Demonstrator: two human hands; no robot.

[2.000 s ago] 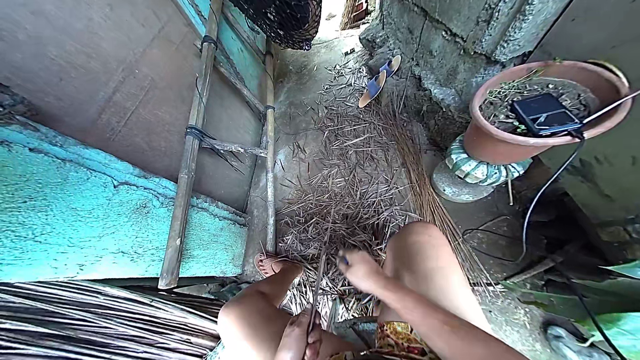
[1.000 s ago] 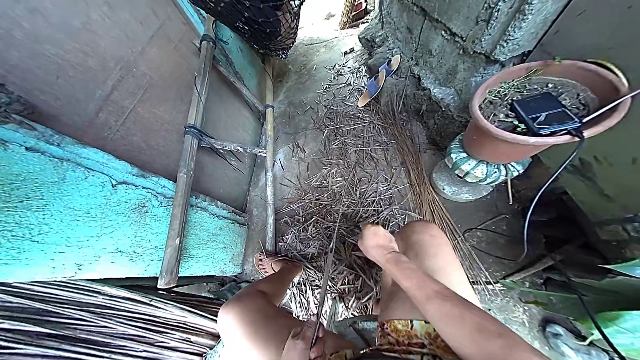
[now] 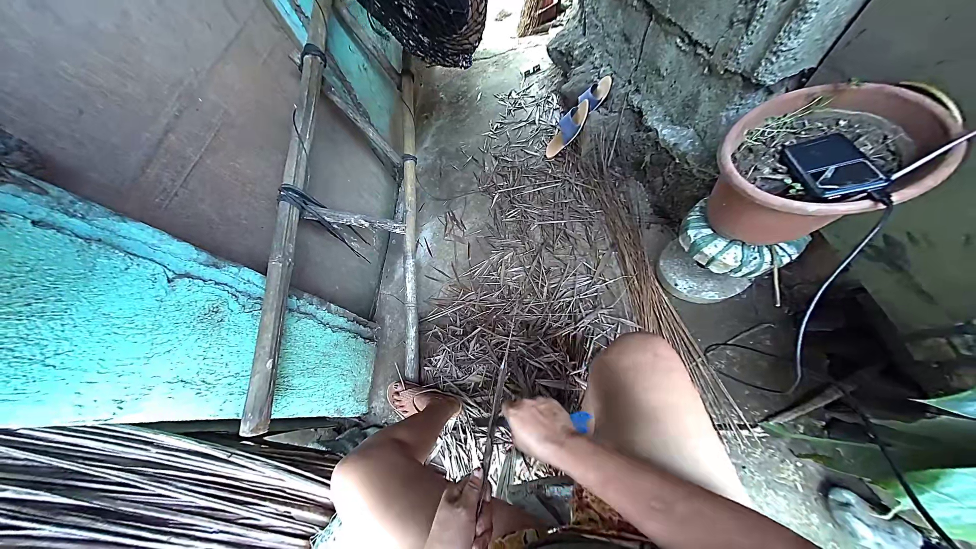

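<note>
My left hand (image 3: 461, 507) is low in the view between my thighs, closed around the lower end of a long, thin palm leaf strip (image 3: 499, 385) that points up and away. My right hand (image 3: 540, 428) is beside that strip, just above my left hand, with its fingers closed on a tool whose blue handle end (image 3: 582, 422) shows near my right knee. A narrow dark part, perhaps a blade, crosses at the strip; its edge is too blurred to tell. Beneath, dry leaf cuttings (image 3: 526, 305) cover the ground. A bundle of thin brown midribs (image 3: 637, 267) lies to their right.
Long dark strips (image 3: 152, 488) are piled at lower left. A bamboo ladder (image 3: 282, 267) leans by the turquoise wall (image 3: 152, 320). Blue slippers (image 3: 568, 130) lie ahead. At right, a clay pot (image 3: 747, 206) holds a black device (image 3: 835, 166) with a cable (image 3: 820, 297).
My right hand has come down and left from beside my right knee to the strip, and the blue handle end now shows. My left hand stays low, holding a strip.
</note>
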